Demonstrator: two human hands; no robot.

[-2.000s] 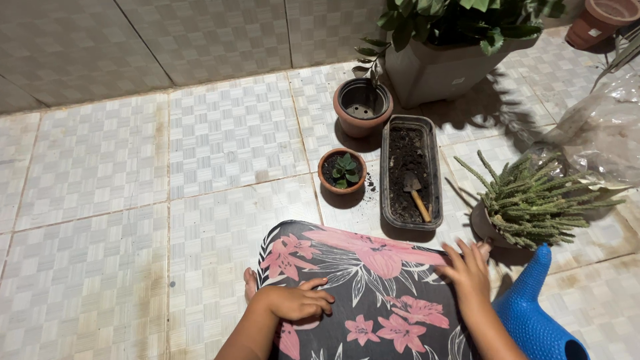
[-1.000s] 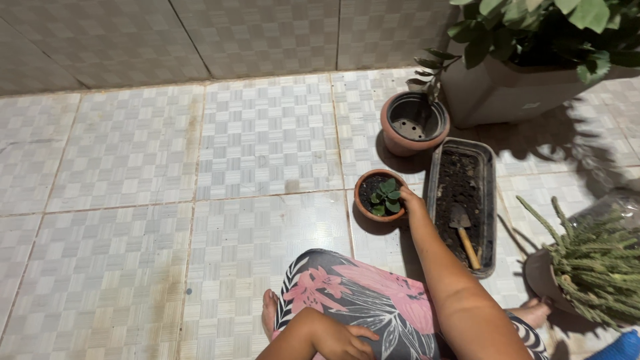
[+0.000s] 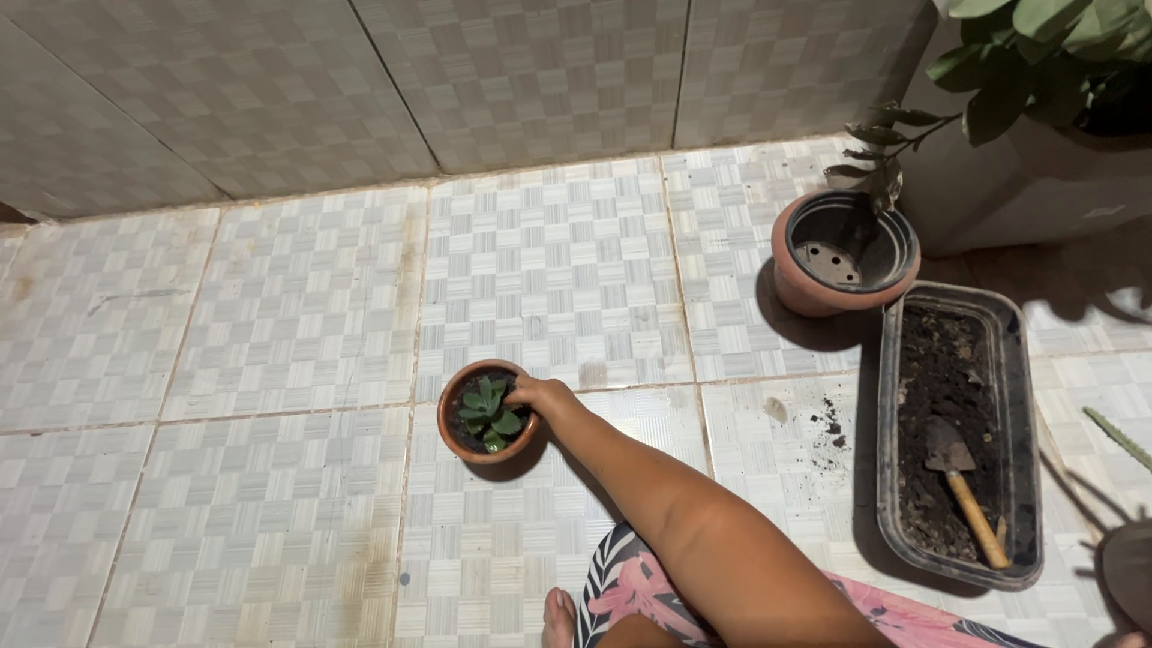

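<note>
My right hand [image 3: 540, 398] grips the right rim of a small terracotta pot [image 3: 446, 423], its fingers bent over the edge into the dark soil. A green leafy succulent [image 3: 490, 414] grows in that pot, which stands upright on the tiled floor. My left hand is out of view; only a bit of skin shows at the bottom edge beside the floral cloth [image 3: 643, 585] over my lap. To the right, a small trowel with a wooden handle [image 3: 976, 517] lies on the soil in a long plastic planter [image 3: 1033, 450].
A terracotta-coloured pot with a black liner [image 3: 801, 288] touches or nearly touches the planter's top corner. Behind it stands a large planter [image 3: 981, 193] with a leafy plant. Spilled soil [image 3: 832, 423] dots the floor. The tiled wall [image 3: 540, 81] bounds the far side.
My right hand has gone from the cloth to the small pot and moved it left, away from the long planter. My left hand, earlier on the cloth, has left the view.
</note>
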